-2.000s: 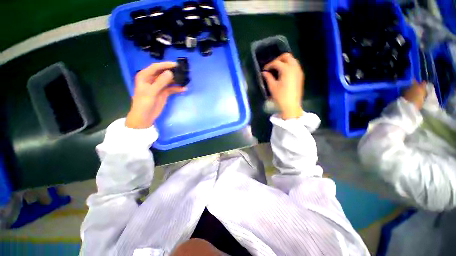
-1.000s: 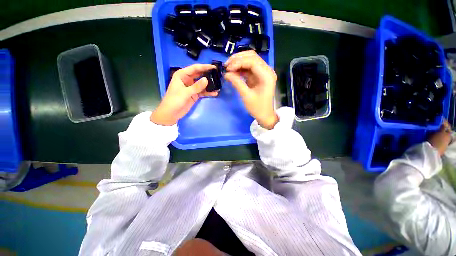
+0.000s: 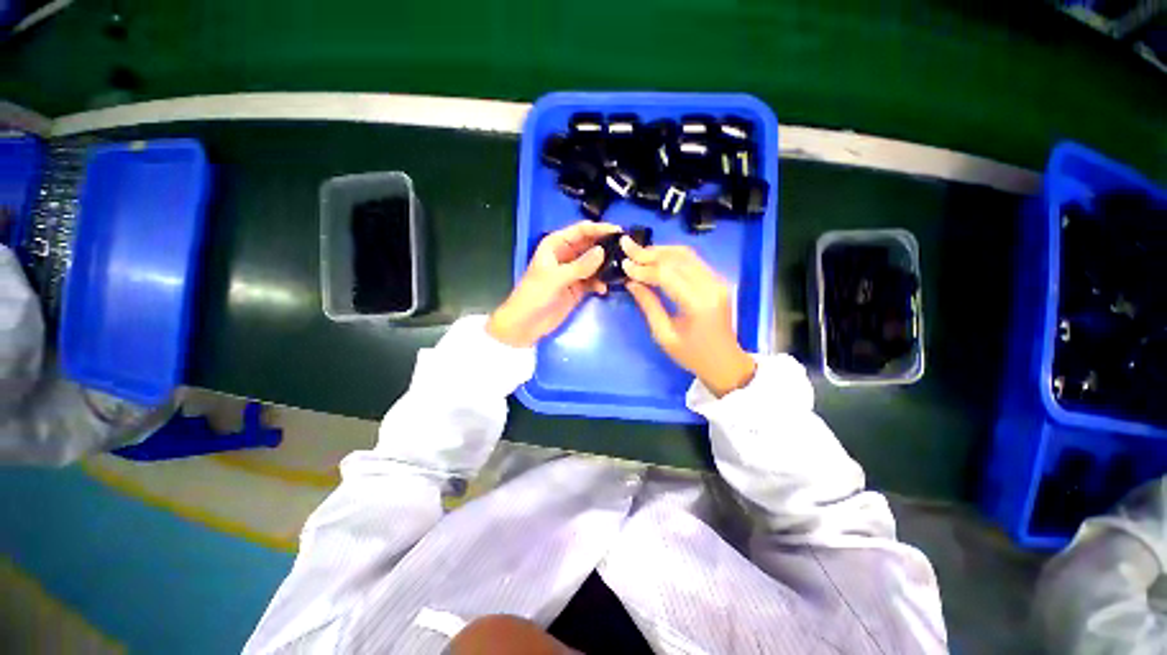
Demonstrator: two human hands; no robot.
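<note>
My left hand [image 3: 561,284] grips a black plastic housing [image 3: 614,261] over the middle of the blue parts tray [image 3: 602,407]. My right hand [image 3: 681,301] is against the same housing, with its thumb and fingers pressed on its right side. A small dark piece sticks up at the top between the hands; whether it is separate or joined I cannot tell. More black housings [image 3: 666,160], some with pale bands, lie piled at the tray's far end.
A clear tub with dark parts [image 3: 412,243] stands left of the tray, and another clear tub [image 3: 919,307] stands right. A neighbouring blue tray [image 3: 134,275] is far left. Stacked blue bins [image 3: 1011,467] with black parts are far right. Other people's white sleeves show at both sides.
Two seconds ago my right hand was at the right tub; it then came to the housing in my left hand. Both hands remain together there. The view has shifted, showing more on the left.
</note>
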